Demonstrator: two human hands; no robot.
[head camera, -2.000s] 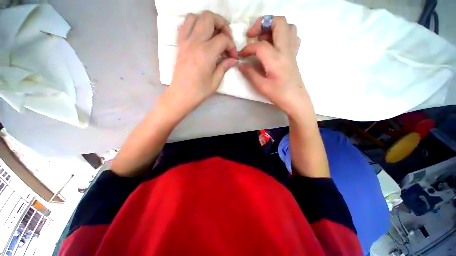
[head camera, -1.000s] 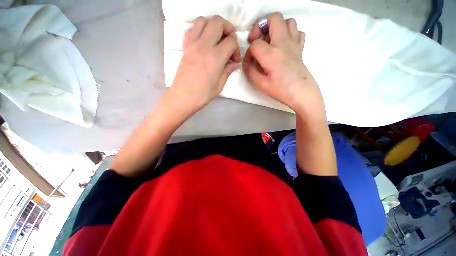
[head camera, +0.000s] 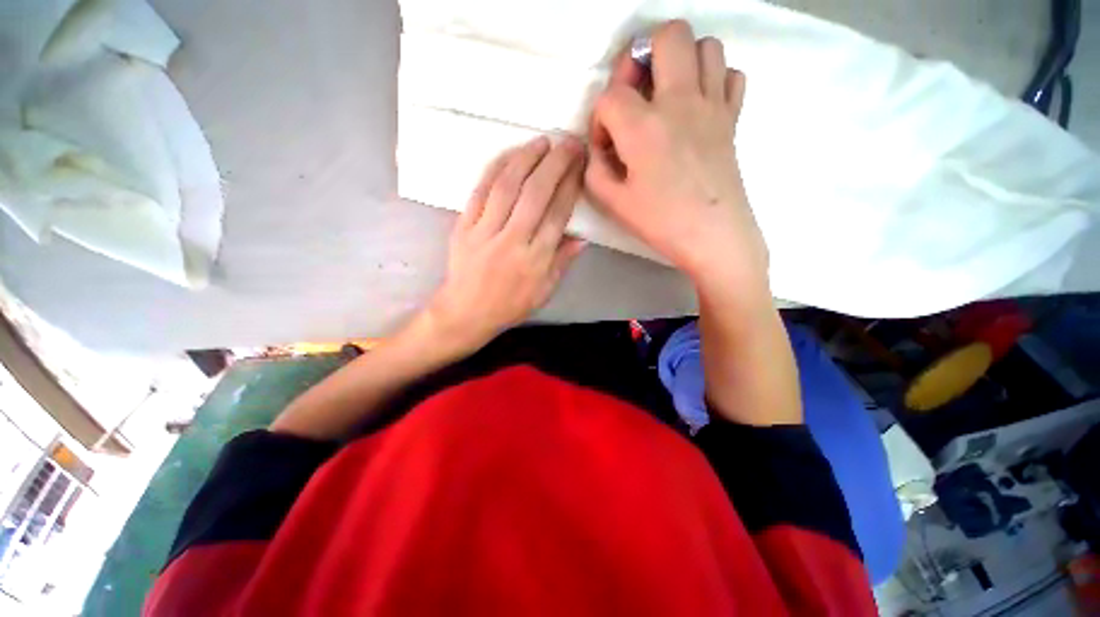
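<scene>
The cream-white garment piece (head camera: 869, 169) lies flat across the table, with its squared end to the left and a seam or slit line running towards my hands. My left hand (head camera: 516, 223) lies palm down over its near edge, fingers extended side by side and touching the cloth, nothing visible in it. My right hand (head camera: 670, 151) rests on the cloth just right of my left fingertips, its fingers curled and its thumb and index finger close together. What is between them is hidden; no needle or thread can be made out. A silver ring thimble (head camera: 642, 51) is on a right finger.
The pale grey table (head camera: 314, 181) carries a crumpled cream cloth pile (head camera: 109, 157) at the left. A dark cord or hose (head camera: 1059, 60) is at the upper right. Below the table edge are blue cloth (head camera: 832, 446), a green surface (head camera: 181, 470) and cluttered bins.
My left hand has left its pinch beside my right fingertips, moved towards me and flattened on the near edge, uncovering the seam line. My right hand stays nearly in place.
</scene>
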